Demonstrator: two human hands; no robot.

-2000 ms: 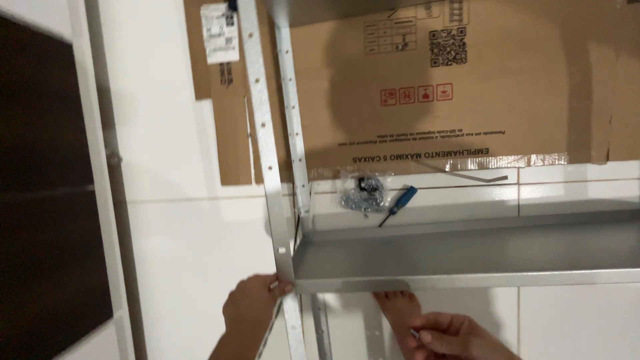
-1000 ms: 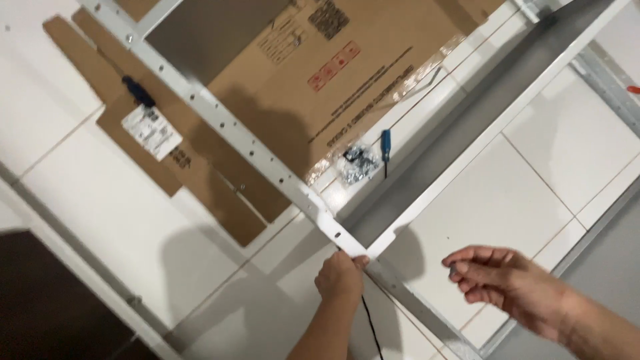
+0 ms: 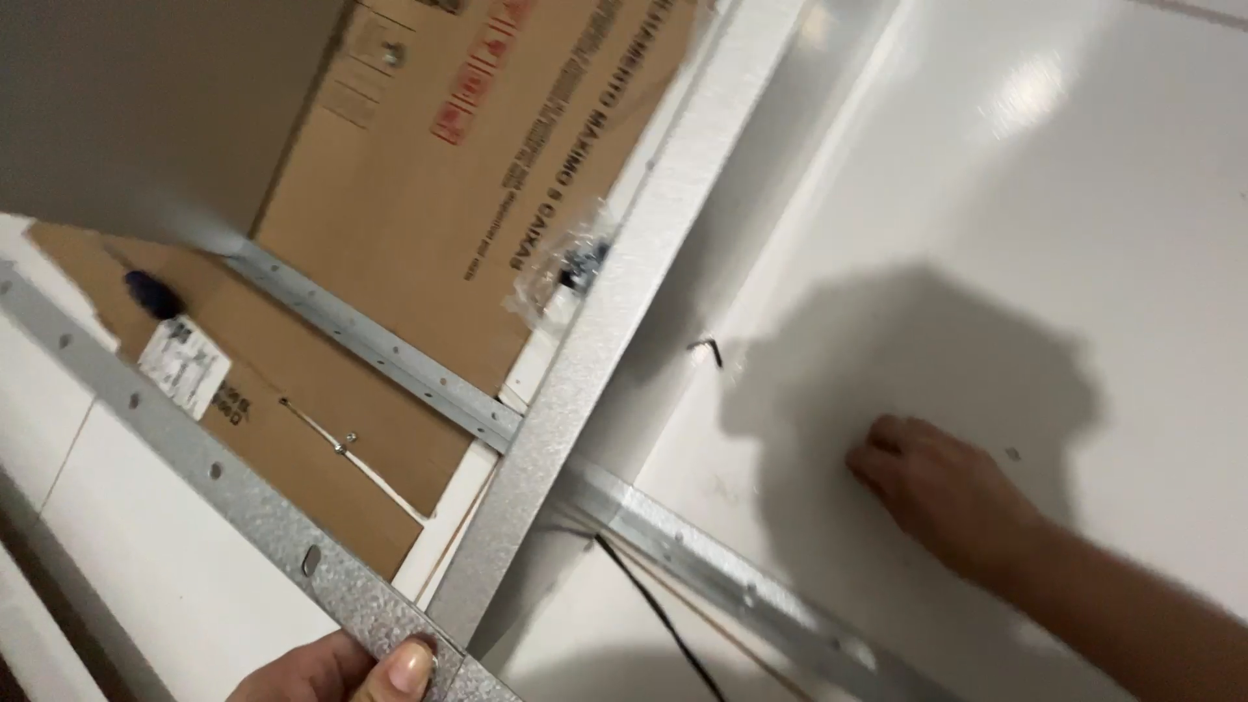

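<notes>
My left hand (image 3: 341,673) is at the bottom, its fingers and thumb gripping a perforated galvanized metal upright (image 3: 234,487) close to where it meets the edge of a metal shelf (image 3: 624,292). My right hand (image 3: 936,487) is over a white, glossy surface (image 3: 975,244) at the right, fingers curled down; whether something is between its fingertips is hidden. A small dark bent piece (image 3: 710,349) lies up and left of it, and a tiny metal piece (image 3: 1013,453) lies beside its wrist side. A second perforated upright (image 3: 380,351) runs behind the shelf edge.
Printed cardboard (image 3: 390,195) lies on the tiled floor, with a dark-handled screwdriver (image 3: 153,294), a white label (image 3: 185,366) and small metal hardware (image 3: 341,448) on it. A clear plastic bag of hardware (image 3: 575,268) is beside the shelf edge. A black cord (image 3: 653,604) runs at the bottom.
My right hand has moved from in front of the shelf to over the white surface, fingers now pointing down. My left hand stays at the upright's joint. The view has turned and come closer.
</notes>
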